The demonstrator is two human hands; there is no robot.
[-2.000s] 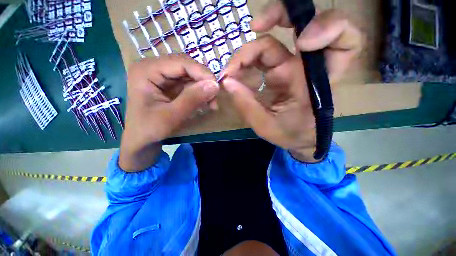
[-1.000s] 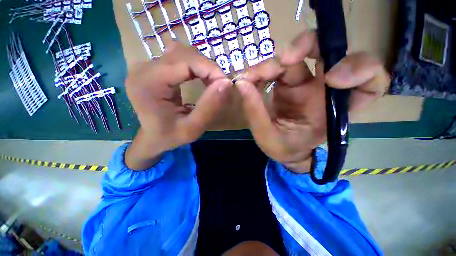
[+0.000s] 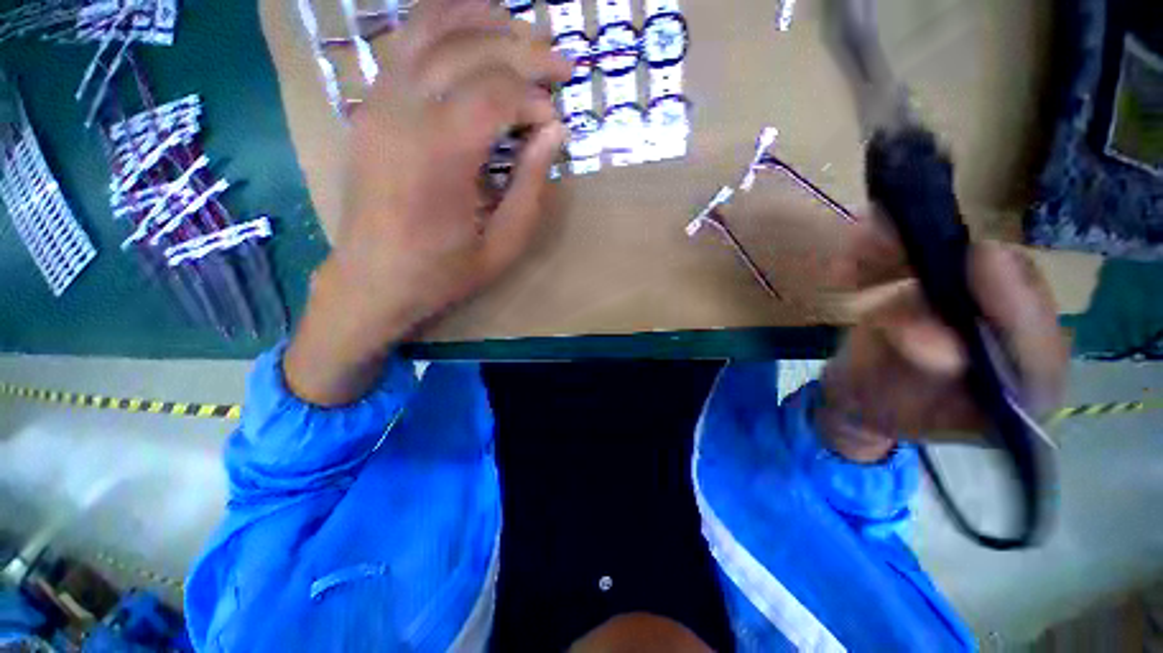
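My right hand (image 3: 963, 332) holds the soldering iron (image 3: 921, 191) by its thick black handle, blurred, at the right of the cardboard. Its metal part points up and away. My left hand (image 3: 440, 179) is over the lower left of the LED boards (image 3: 619, 64), fingers curled and blurred; whether it holds something cannot be told. Two small white strips with dark red wires, one nearer (image 3: 710, 212) and one farther (image 3: 761, 156), lie on the cardboard between my hands.
Brown cardboard (image 3: 599, 274) lies under the boards. Narrow strip boards (image 3: 364, 58) are left of the grid. A pile of wired strip pieces (image 3: 191, 211) and a white slatted piece (image 3: 45, 211) lie on the green surface at left. A dark box (image 3: 1103, 140) is far right.
My hands have moved apart from their fingertip-to-fingertip position. The right hand moved right with the iron, now tilted; the left moved left. The two wired strips between them are now uncovered.
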